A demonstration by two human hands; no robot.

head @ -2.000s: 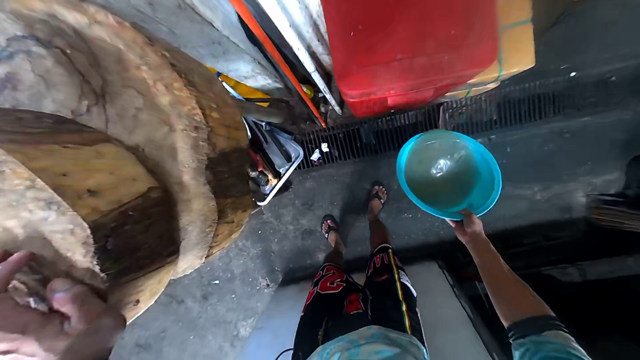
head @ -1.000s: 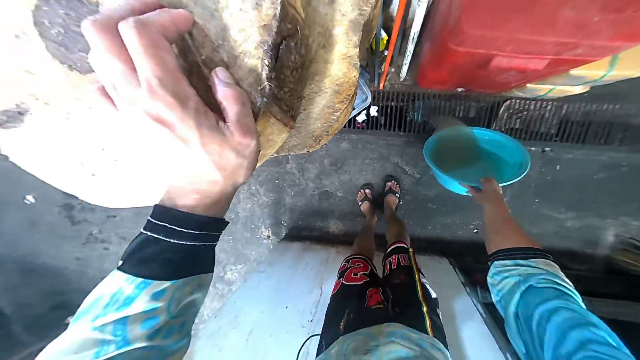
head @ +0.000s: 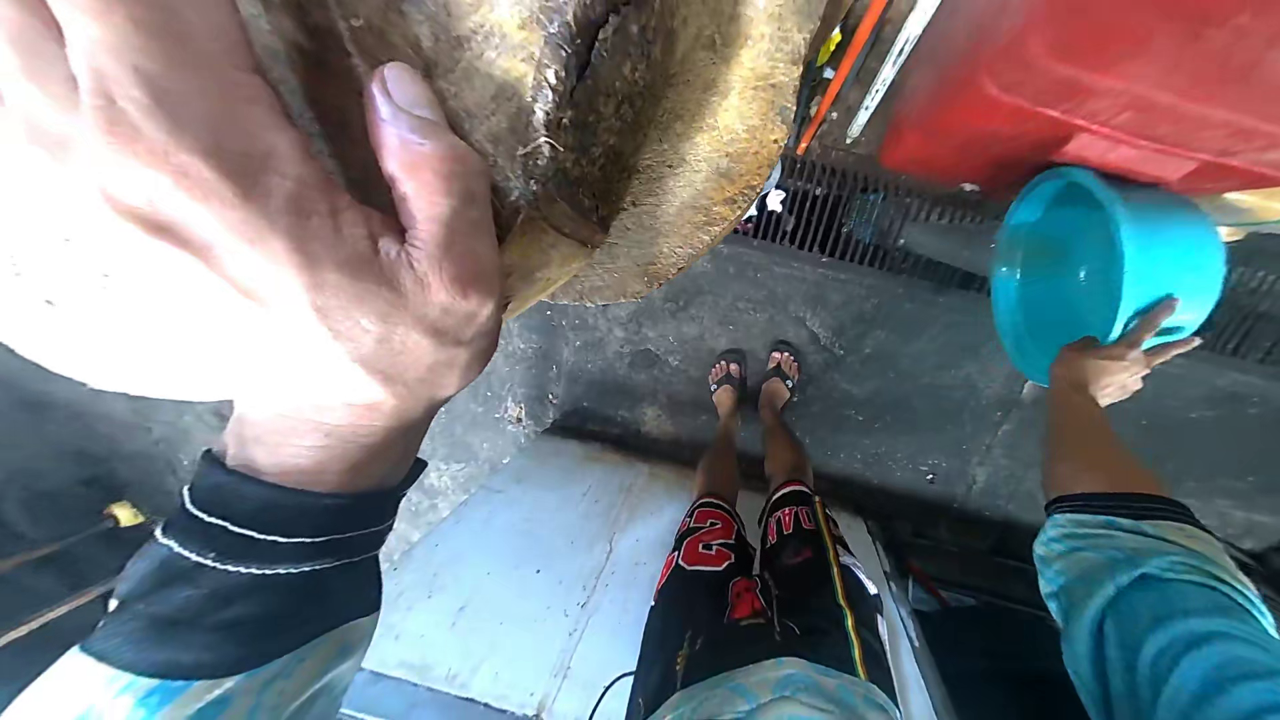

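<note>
My left hand (head: 300,230) lies large and near at the upper left, fingers spread and partly cut off by the frame edge. It is over a worn wooden block (head: 690,190) with a dark crack, and seems to rest on it. At the right, my right hand (head: 1110,365) grips the side of a turquoise plastic basin (head: 1170,265), its thumb and fingers around the wall near the rim. The basin is tipped on its side, its opening facing left, above the floor drain. No contents show inside.
A red plastic container (head: 1100,90) fills the upper right. A metal drain grate (head: 850,215) crosses the dark concrete floor (head: 650,350). An orange pole (head: 845,75) and a white pole (head: 893,70) stand beside the block. A pale panel (head: 510,560) lies below, near my sandalled feet.
The basin, level with cloudy liquid in it two seconds ago, is now tipped on its side. My left hand has come up from the lower left over the wooden block.
</note>
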